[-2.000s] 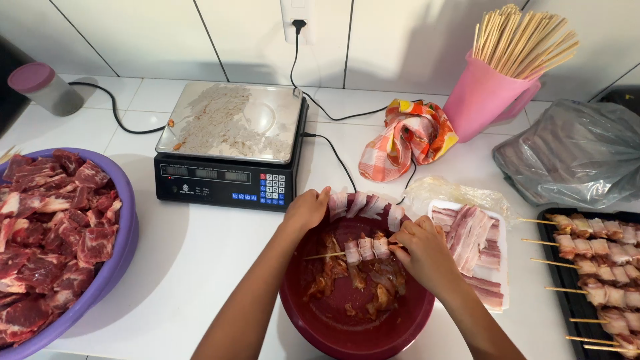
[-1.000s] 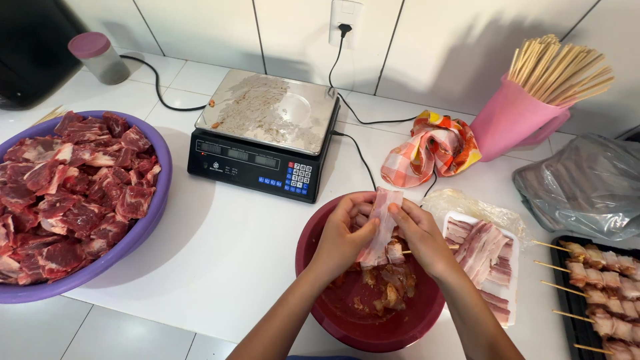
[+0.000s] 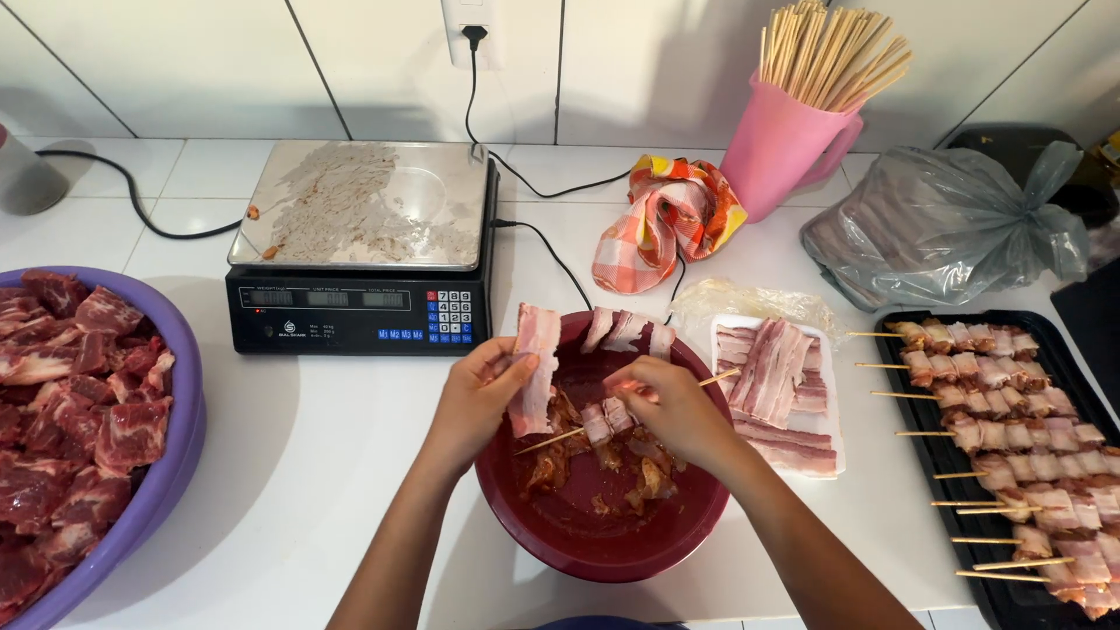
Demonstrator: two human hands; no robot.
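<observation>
My left hand pinches an upright bacon strip over the left rim of a dark red bowl. Over the bowl's right side, my right hand is closed around a wooden skewer, which slants above pieces of seasoned meat. Bacon-wrapped pieces sit on the skewer between my hands. Short bacon strips hang over the bowl's back rim. Right of the bowl, a white foam tray holds more bacon strips. Finished-looking bacon skewers lie in a black tray.
A digital scale with a smeared metal plate stands behind left, its cords running along the counter. A purple basin of raw meat is at left. Behind are a crumpled cloth, a pink pitcher of skewers and a tied plastic bag.
My hands, close together around a bacon strip a second ago, are now apart. The strip is in my left hand, off to the left of the skewer's wrapped pieces.
</observation>
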